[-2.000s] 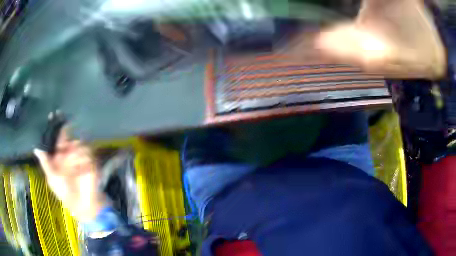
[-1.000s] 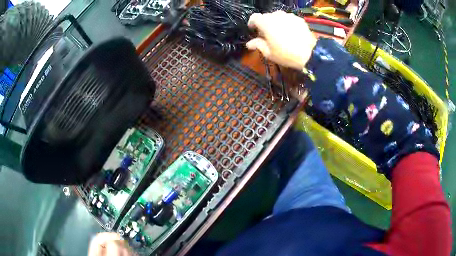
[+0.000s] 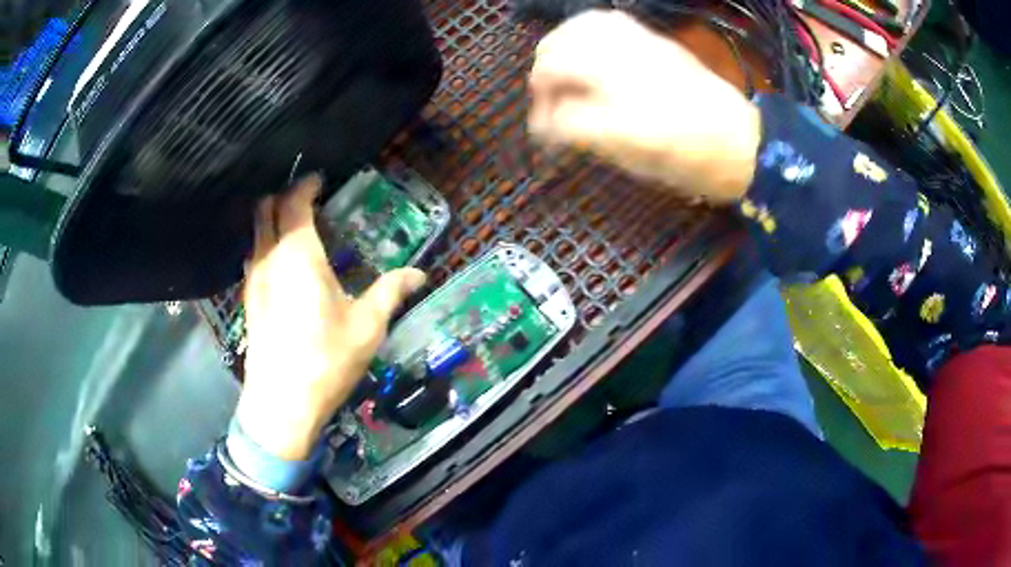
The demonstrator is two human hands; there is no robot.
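The near green circuit board (image 3: 488, 316) sits in a grey oblong housing half (image 3: 563, 305) on the perforated mat. A second board (image 3: 388, 227) in its housing lies beyond it, partly covered by my left hand. My left hand (image 3: 305, 321) is over this far unit, thumb spread from the fingers, with nothing clearly held. A thin pale strand shows by its fingertips; whether they touch it is unclear. My right hand (image 3: 632, 105) is blurred above the mat's far right part, fingers curled. Its grip is too blurred to tell.
The black fume extractor hood (image 3: 222, 144) overhangs the far unit at left. The reddish-brown perforated mat (image 3: 488, 133) lies behind the boards. Black cables (image 3: 128, 487) lie on the green surface at lower left. Red and black wires (image 3: 859, 22) are at upper right, above a yellow crate (image 3: 854, 354).
My left hand has come up from the bottom edge over the far unit. My right hand has moved from the black cable bundle to above the mat. The camera view has shifted.
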